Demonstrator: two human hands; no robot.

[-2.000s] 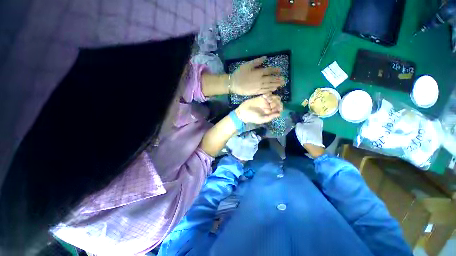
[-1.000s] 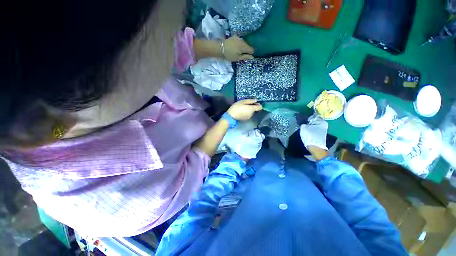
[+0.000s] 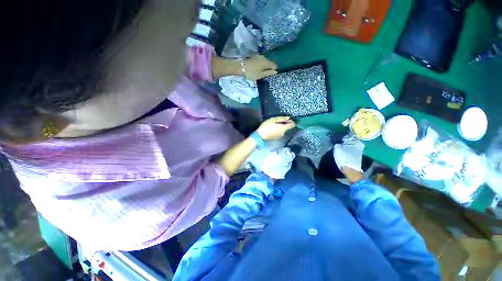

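Observation:
A clear bag of silvery specks (image 3: 314,144) is at the bench's near edge, between my gloved hands. My left hand (image 3: 275,162), in a white glove, is at the bag's left side with fingers curled on the plastic. My right hand (image 3: 349,155), in a white glove, is at the bag's right side, fingers bent down on it. A black screw tray (image 3: 297,91) filled with silvery specks lies just beyond the bag. Another person's bare hands hold it, one at its upper left corner and one at its near edge.
The other person (image 3: 176,142) in pink leans in at left. A second speckled bag (image 3: 283,24), orange-brown board (image 3: 358,19), dark trays (image 3: 432,97), white label (image 3: 381,95), round dishes (image 3: 400,131) and printed bag (image 3: 440,164) lie on the green bench. Cartons (image 3: 440,219) stand lower right.
The other person's hands have moved from over the tray and bag to the tray's edges. The tray has tilted slightly. My hands have stayed at the bag.

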